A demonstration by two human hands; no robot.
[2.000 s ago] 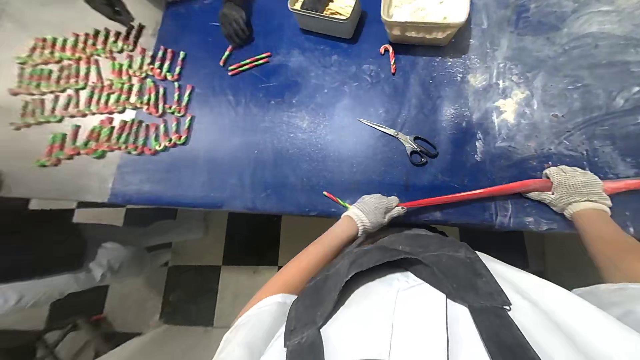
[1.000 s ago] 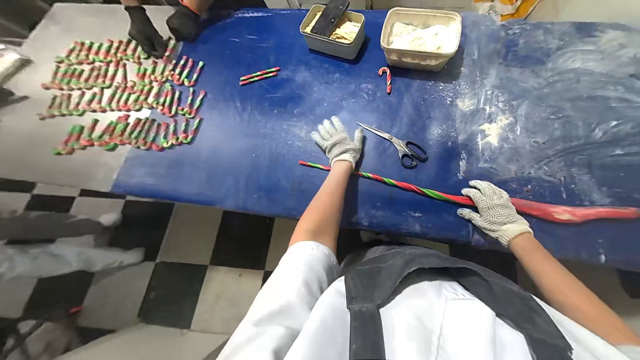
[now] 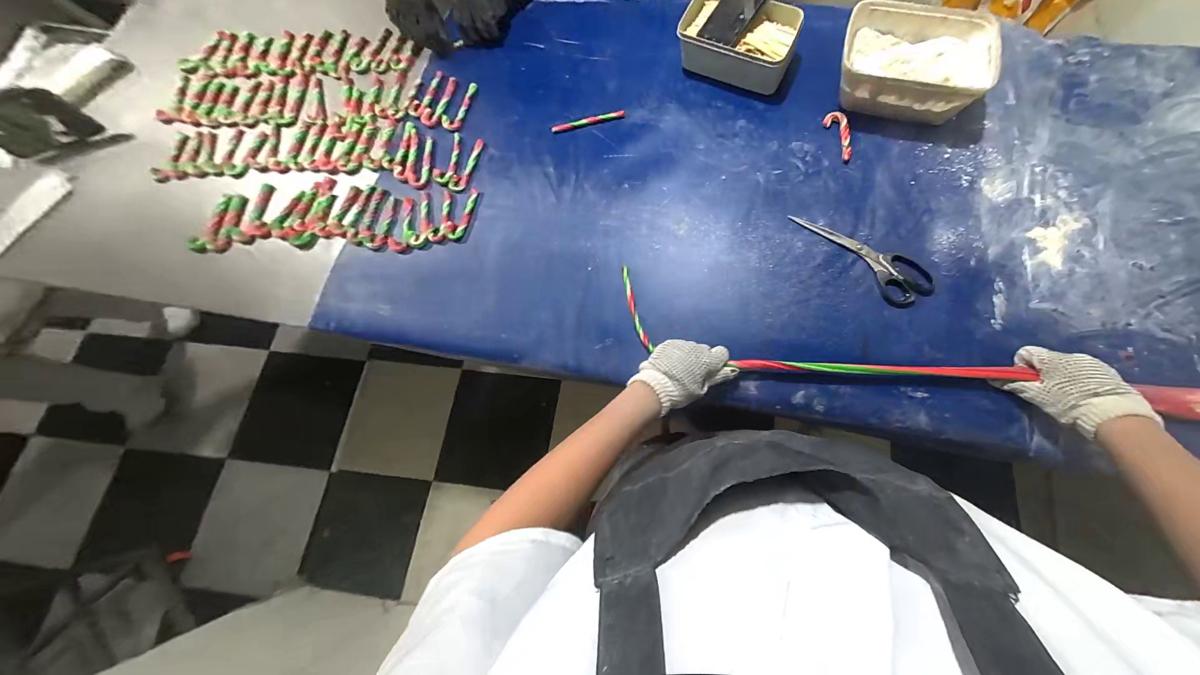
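Observation:
A long red and green candy rope (image 3: 872, 369) runs along the front edge of the blue table. My left hand (image 3: 686, 370), in a white knit glove, is closed on its thinner twisted part, and a thin striped end bends away from me past the fingers. My right hand (image 3: 1073, 386), gloved alike, grips the thicker red part near the right side. Scissors with black handles (image 3: 881, 262) lie partly opened on the table beyond the rope, between both hands.
Rows of striped candy canes (image 3: 319, 141) lie at the left, a co-worker's black-gloved hands (image 3: 455, 19) behind them. One straight candy stick (image 3: 589, 122), a small candy cane (image 3: 845, 137), a grey tub (image 3: 741, 47) and a tub of white powder (image 3: 919, 61) are farther back.
My left hand, spread flat on the table one second ago, is now closed on the rope. One of two straight candy sticks is gone from the table. The rope's thin end now bends away from me.

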